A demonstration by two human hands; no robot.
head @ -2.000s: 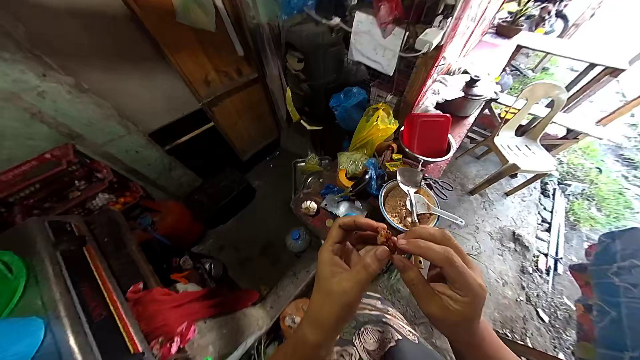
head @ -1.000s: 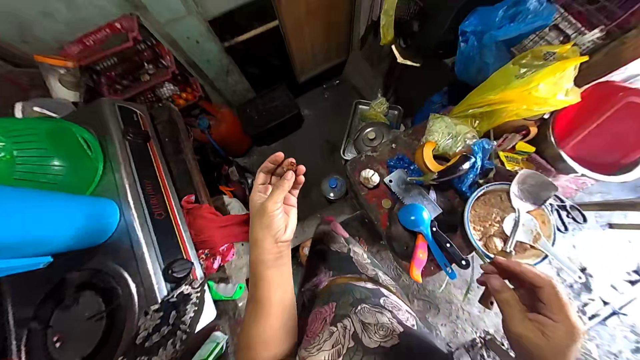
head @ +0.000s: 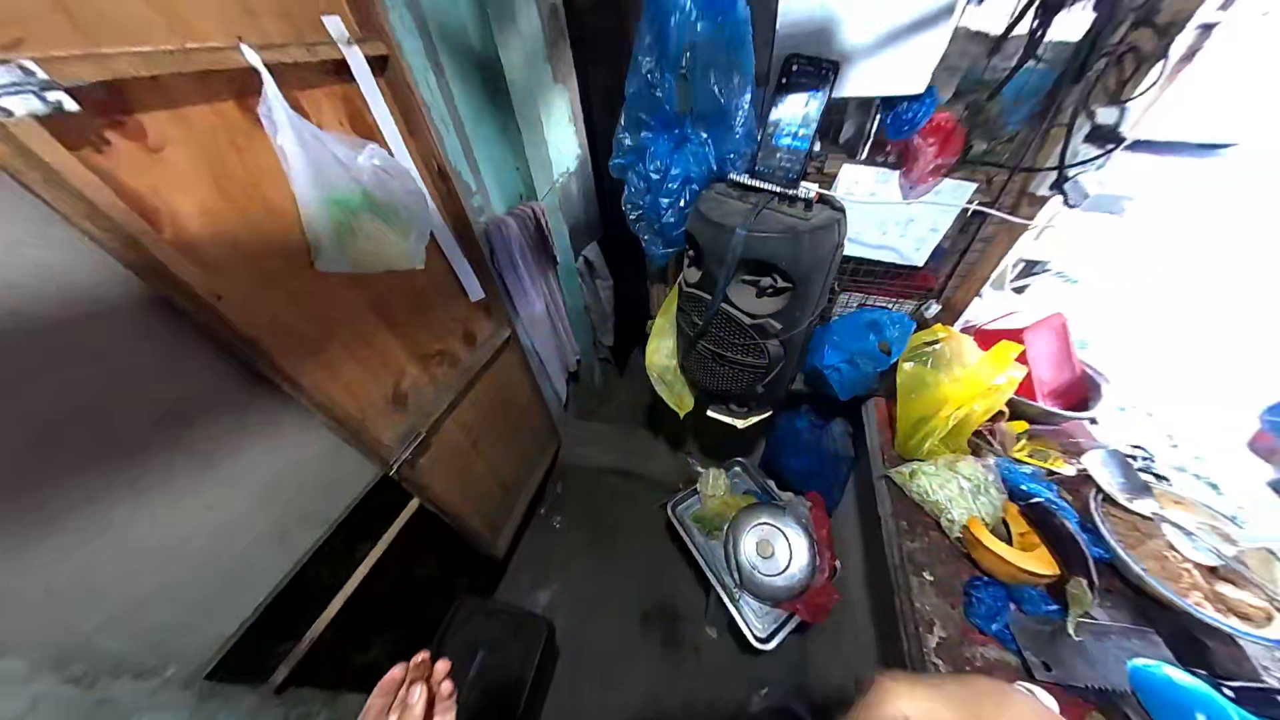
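Observation:
My left hand [head: 412, 688] shows at the bottom edge, only its fingertips in view, near a black container on the floor; whether something small is between the fingers cannot be told. My right hand [head: 950, 697], blurred and cut off by the bottom edge, is beside the low table. On that table lie a cleaver blade [head: 1090, 650], a cut piece of squash [head: 1010, 550], a bag of shredded greens [head: 950, 487] and a blue ladle [head: 1180, 692]. A basin of brown mixture [head: 1190, 560] with spoons in it stands at the right.
On the floor a metal tray [head: 720, 570] holds a steel lid [head: 770, 552] and a red plastic bag. Behind it stands a black speaker [head: 760, 290] with a phone [head: 795, 120] on top. A wooden door [head: 330, 290] is at the left, a yellow plastic bag [head: 945, 390] at the right.
The view has swung up toward the door and speaker. Both hands were together at two seconds ago, then apart; now both are mostly out of view at the bottom.

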